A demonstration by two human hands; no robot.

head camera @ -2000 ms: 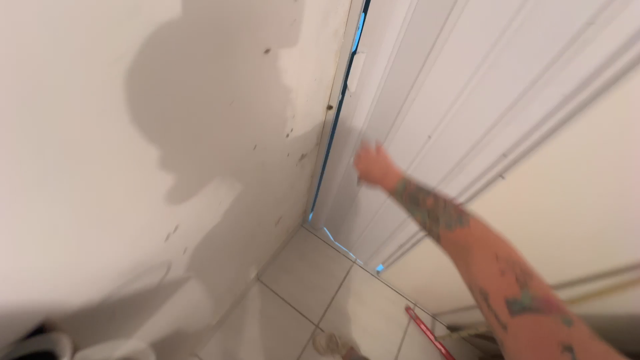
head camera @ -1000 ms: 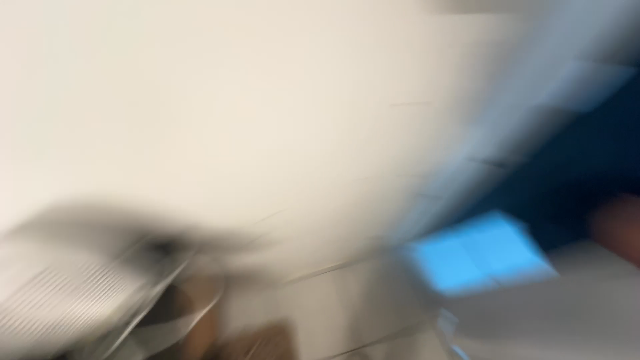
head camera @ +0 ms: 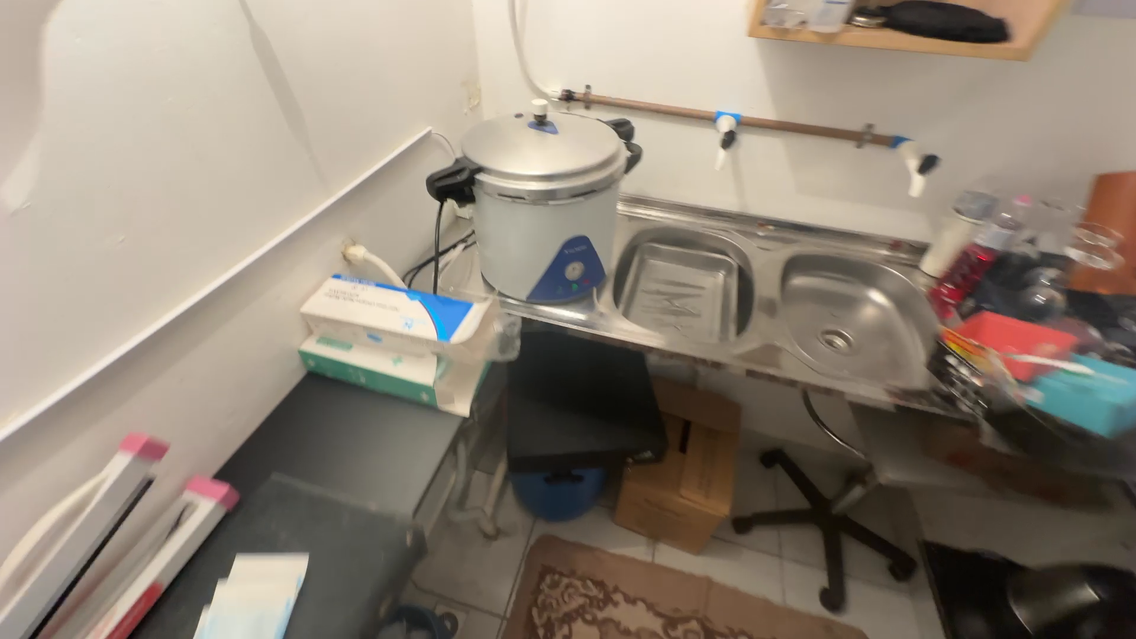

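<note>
Neither of my hands shows in the head view now. A large metal pressure cooker or autoclave pot (head camera: 546, 209) with black handles stands at the left end of a stainless steel double sink (head camera: 763, 351). A metal tray (head camera: 682, 291) lies in the left basin. Two stacked cardboard boxes (head camera: 390, 311) sit on a dark table (head camera: 346, 444) by the left wall. Nearer, long white boxes with pink ends (head camera: 169, 555) lie beside pale packets (head camera: 253, 590).
Below the sink are a black-lidded blue bin (head camera: 559, 493), a cardboard box (head camera: 679, 497) and a wheeled chair base (head camera: 830, 519). A patterned rug (head camera: 666, 595) covers part of the tiled floor. Bottles and a red box (head camera: 1012, 342) crowd the right side. A wooden shelf (head camera: 896, 35) hangs above.
The view has swung far, from a white panelled door and wall to the sink area. The tattooed arm seen reaching toward the door two seconds ago is out of view.
</note>
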